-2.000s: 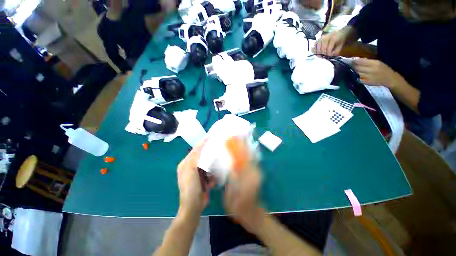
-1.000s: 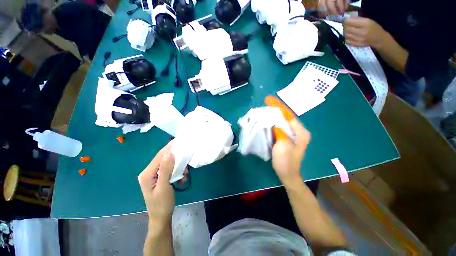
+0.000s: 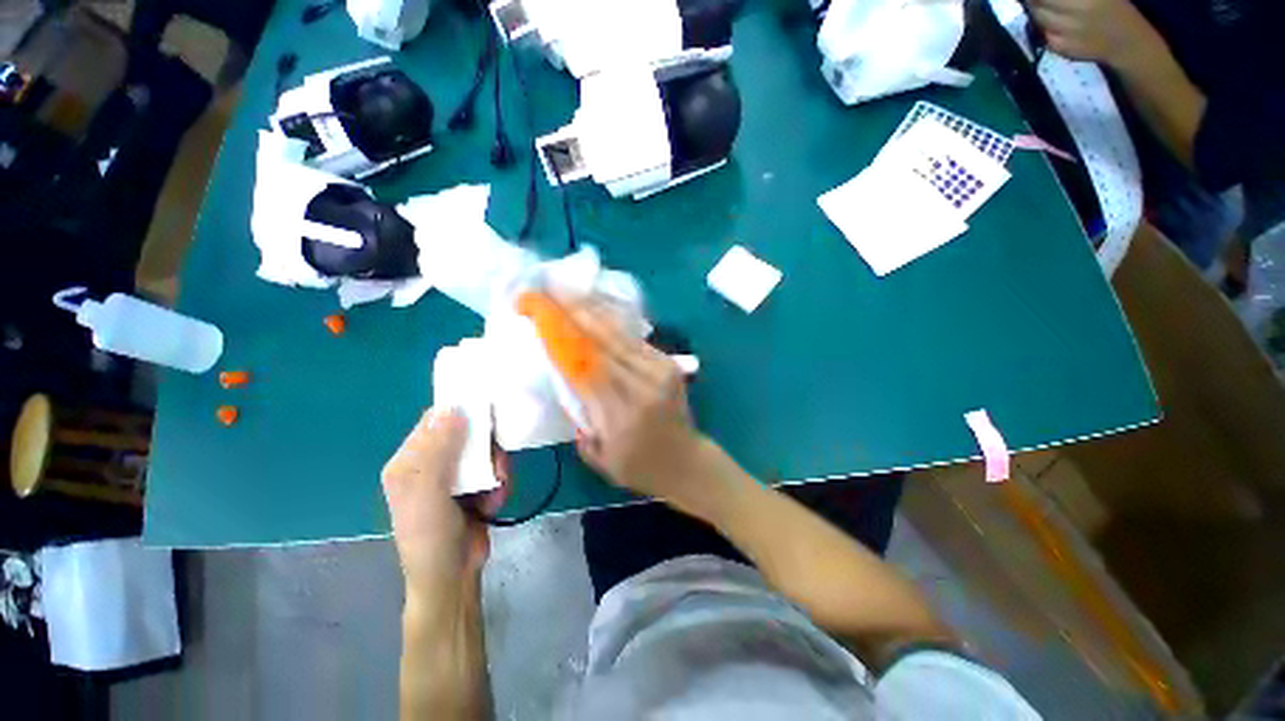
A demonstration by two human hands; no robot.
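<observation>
A white security camera [image 3: 529, 402] is held over the near edge of the green mat. My left hand [image 3: 434, 486] grips its squarish bracket end. A black cable loops below it. My right hand [image 3: 634, 409], with orange finger cots on the fingertips, presses a crumpled white cloth [image 3: 599, 282] on the camera housing. The hand and cloth hide most of the housing. A bit of the dark ball head shows right of my right hand.
Other cameras [image 3: 641, 127] lie at the back and left of the mat [image 3: 846, 380]. A white block [image 3: 744, 279], sticker sheets [image 3: 902, 197], loose orange finger cots [image 3: 236, 379] and a bottle [image 3: 155, 333] lie around. Another person's hand [image 3: 1092, 28] is at top right.
My right hand has moved left from beside the camera, bringing the cloth onto its housing. The white block shows again. The view has shifted, so the table's far end is cut off.
</observation>
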